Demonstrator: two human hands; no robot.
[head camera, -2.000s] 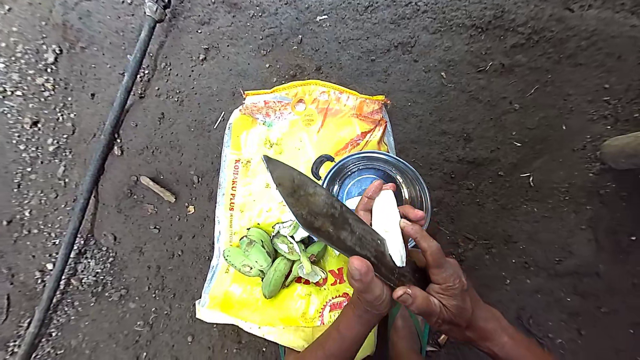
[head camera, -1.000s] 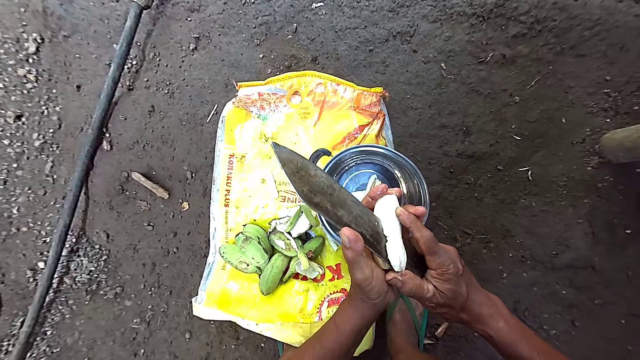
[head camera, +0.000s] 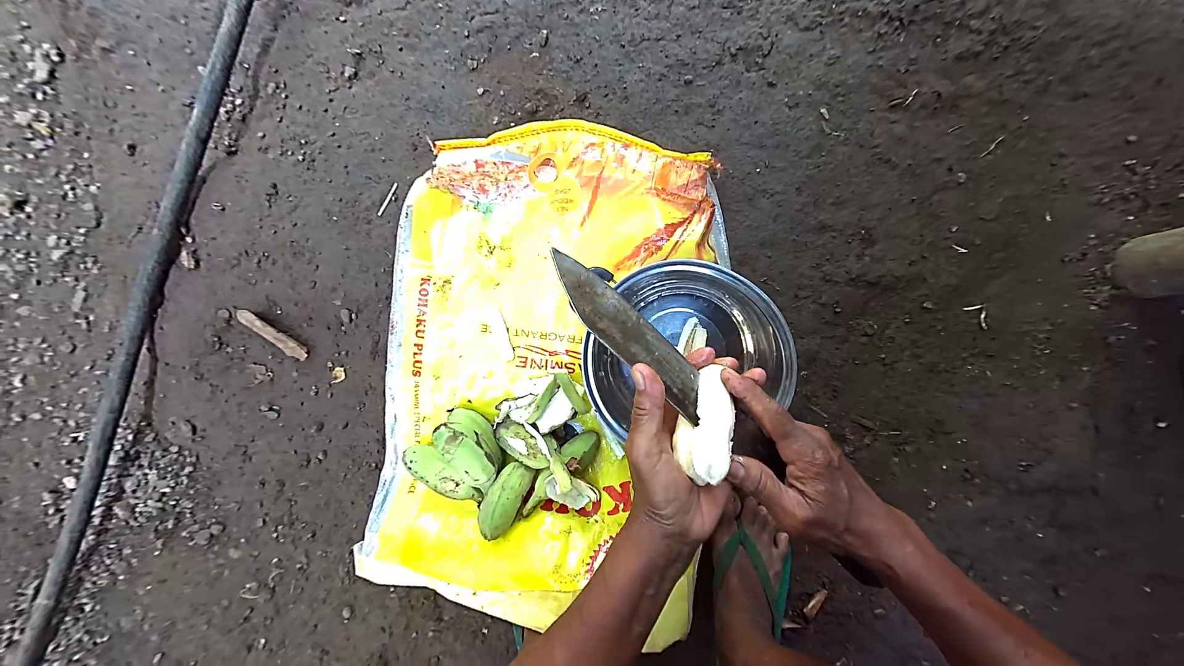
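My left hand (head camera: 671, 462) is closed around the lower part of a broad, dark knife (head camera: 622, 319), whose handle is hidden. The blade slants up to the left over the rim of a metal bowl (head camera: 784, 324). My right hand (head camera: 805, 462) holds a peeled, whitish banana (head camera: 710, 430) between fingers and thumb, against the blade's lower end. Another pale peeled piece (head camera: 691, 335) shows in the bowl behind my fingers. Left of my left hand, several green unpeeled bananas (head camera: 506, 499) and some peels (head camera: 555, 407) lie on a yellow rice sack (head camera: 481, 240).
The sack lies flat on dark bare ground. A black hose or pipe (head camera: 153, 277) runs along the left, with a short piece of wood (head camera: 270, 335) near it. My foot in a green-strapped sandal (head camera: 751, 564) is below my hands. A rounded object (head camera: 1150, 264) is at the right edge.
The peeled banana has turned and shifted in my right hand, and it now leans with its lower end toward my left palm. The knife remains in my left hand.
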